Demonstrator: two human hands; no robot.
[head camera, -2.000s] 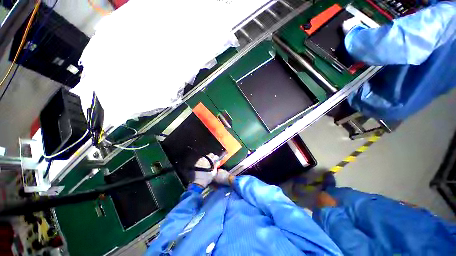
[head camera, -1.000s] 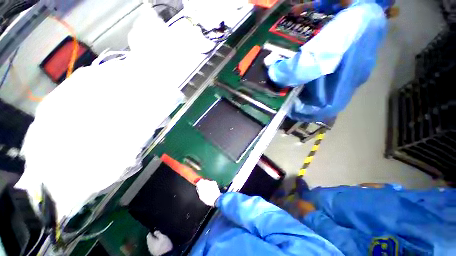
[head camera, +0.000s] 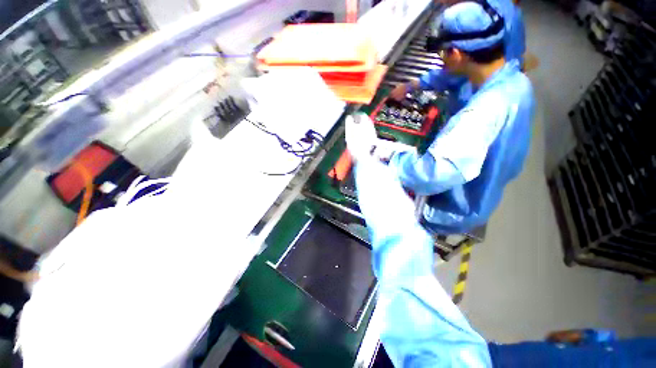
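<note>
A chassis (head camera: 327, 269), a wide shallow box with a black inside and thin silver edges, lies on a green carrier board (head camera: 270, 302) in front of me. My right hand (head camera: 360, 133), in a white glove, is stretched far forward over the line, beyond this chassis. It is small and overexposed, so its fingers and any hold cannot be made out. My left hand is out of the picture. A red-orange strip (head camera: 273, 352) and a dark surface show at the bottom edge, cut off.
A person in a blue smock (head camera: 467, 144) stands at the line ahead. Past the chassis are an orange-red piece (head camera: 341, 167) and a red tray of dark parts (head camera: 406, 117). Orange sheets (head camera: 316, 49) are stacked behind. White film (head camera: 137, 287) lies left, dark racks (head camera: 611, 165) stand right.
My right hand has left the orange edge of the near chassis and reached forward along the line. My left hand has gone out of view. The view has tilted up and forward.
</note>
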